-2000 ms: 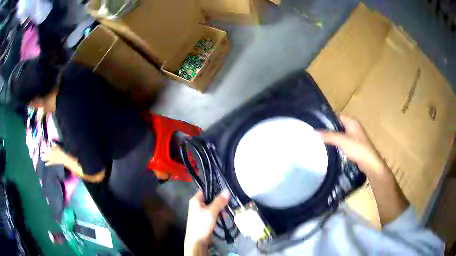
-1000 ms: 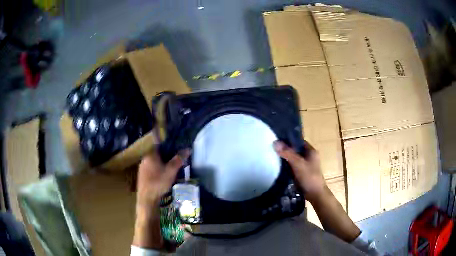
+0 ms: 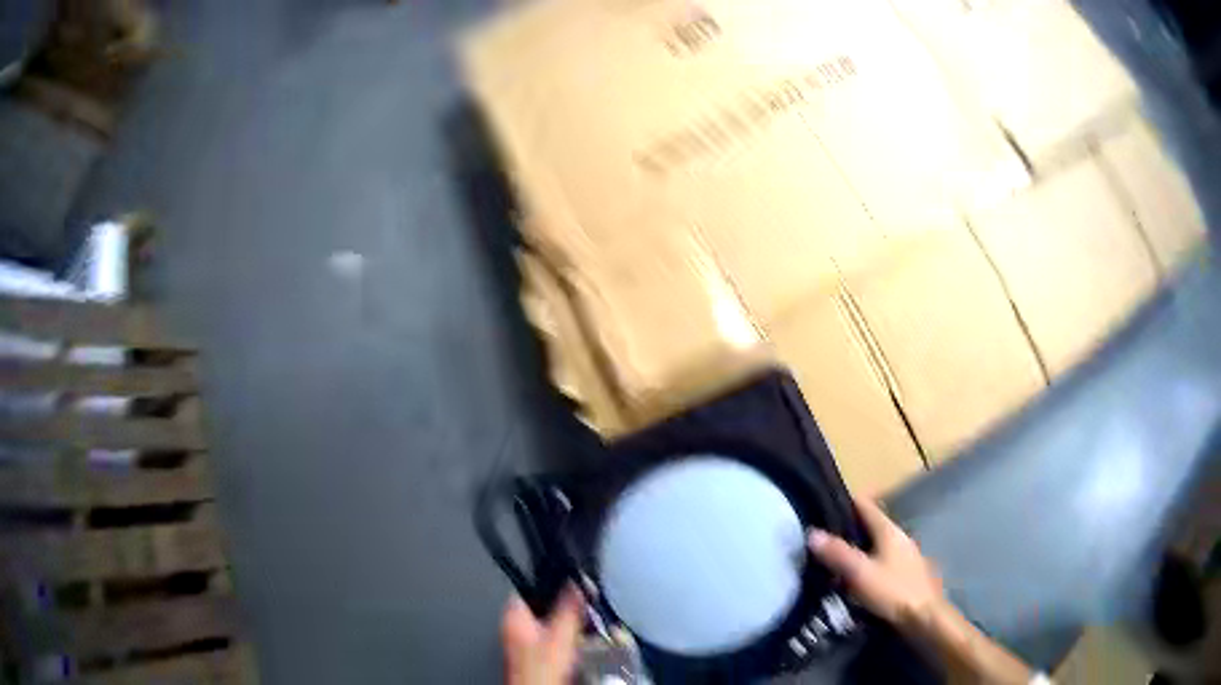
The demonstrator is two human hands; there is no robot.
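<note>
The square black plastic housing [image 3: 790, 435] is held in front of me at the lower middle, slightly tilted. The large round white-silver disc [image 3: 702, 555] lies inside it. My right hand [image 3: 884, 569] grips the housing's right side, thumb near the disc's rim. My left hand [image 3: 542, 642], partly cut off by the lower edge, holds its left side. The looped black power cord [image 3: 525, 529] hangs at the housing's left edge, above my left hand. A pale, blurred part [image 3: 609, 658] sits at the lower left corner.
Large flat cardboard sheets [image 3: 750, 174] lie stacked just beyond the housing, reaching to the upper right. The grey floor [image 3: 348, 402] shows on the left. A slatted wooden pallet [image 3: 134, 535] stands at the far left. A dark object [image 3: 1178, 596] is at the right edge.
The view has turned away from the person, the red stool and the open cartons to the cardboard sheets and pallet. Both hands still hold the housing, now lower in view.
</note>
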